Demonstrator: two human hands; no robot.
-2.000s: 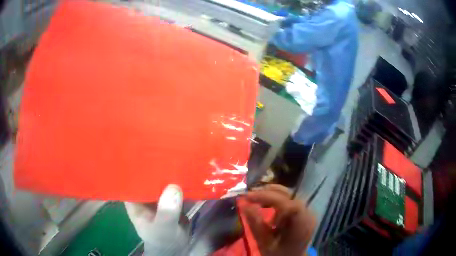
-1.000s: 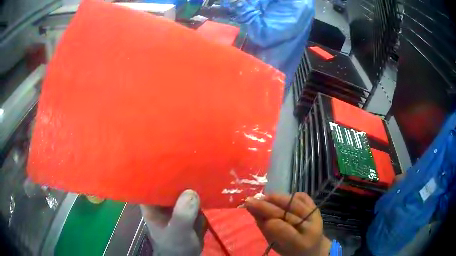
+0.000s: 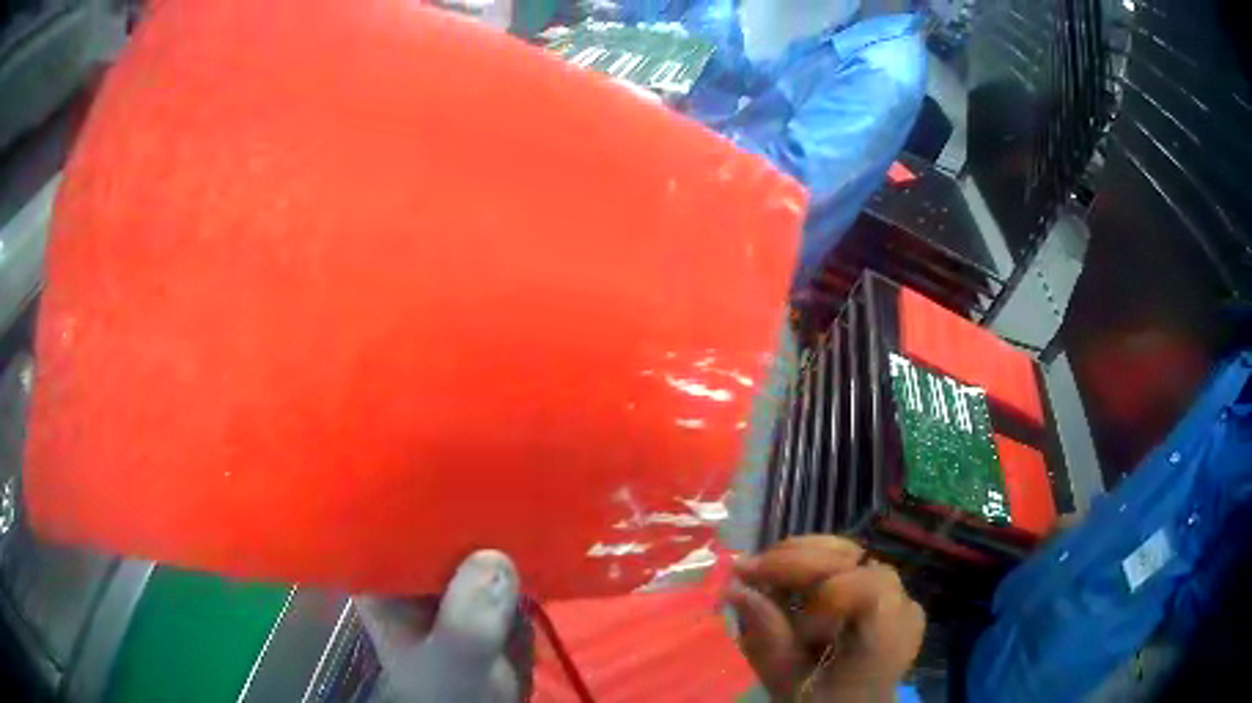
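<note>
A large red sheet (image 3: 385, 289) fills the left and middle of the head view, raised in the air, with glossy clear patches near its lower right corner. My left hand (image 3: 460, 635), in a white glove, holds its lower edge with the thumb on the front; the fingers are hidden behind it. My bare right hand (image 3: 824, 618) is at the sheet's lower right corner, fingertips pinched together there. Thin tweezers seem to lie in this hand, but they are blurred. A second red piece (image 3: 639, 646) shows below the sheet.
Black stacked racks (image 3: 824, 426) stand at the right, with red sheets and a green circuit board (image 3: 947, 440) on top. A person in a blue smock (image 3: 851, 110) is behind the sheet; another blue sleeve (image 3: 1112, 563) is at the right. A green ledge (image 3: 199, 639) lies lower left.
The view has swung right since the first frame, bringing the racks closer to the middle. The red sheet has shifted slightly left since the second frame. A green board now shows behind its top edge.
</note>
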